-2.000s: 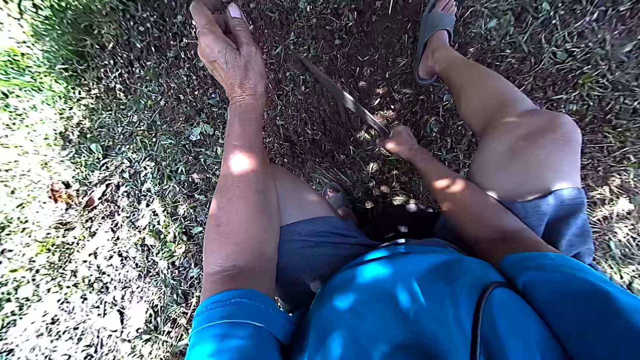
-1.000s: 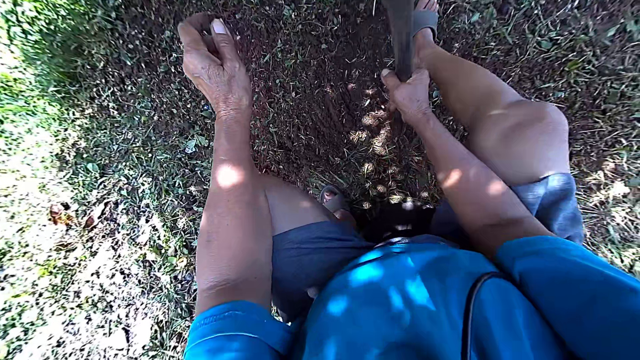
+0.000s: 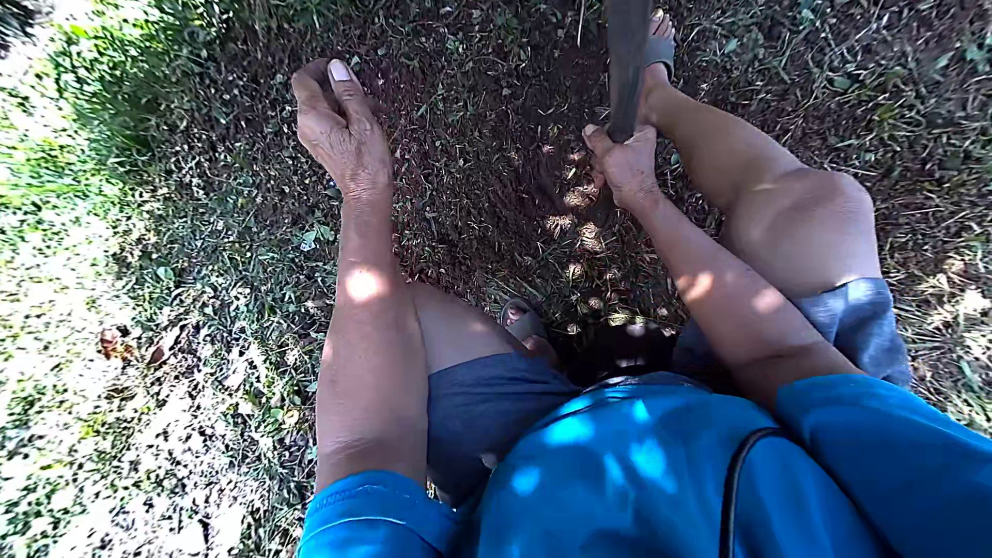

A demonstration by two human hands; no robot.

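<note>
My right hand (image 3: 626, 164) grips the lower end of a long, dark blade-like tool (image 3: 629, 62), possibly a machete; its handle is hidden in my fist and its far end runs out of the top of the view. Out to the left, my left hand (image 3: 345, 128) hovers over the grass with its fingers curled and the thumb on top. Whether something small is pinched in it cannot be seen. The tool stands well apart from my left hand and passes close beside my sandalled right foot (image 3: 661, 50).
Short grass and dark soil (image 3: 480, 155) lie below me. My other sandalled foot (image 3: 524, 319) is tucked near my body. Taller grass (image 3: 116, 101) grows at the upper left, and dry brown leaves (image 3: 116, 345) lie on sunlit ground at the left.
Two seconds ago the tool slanted up and to the left from my right hand; it now points up toward the top edge. My left hand stays curled on the left.
</note>
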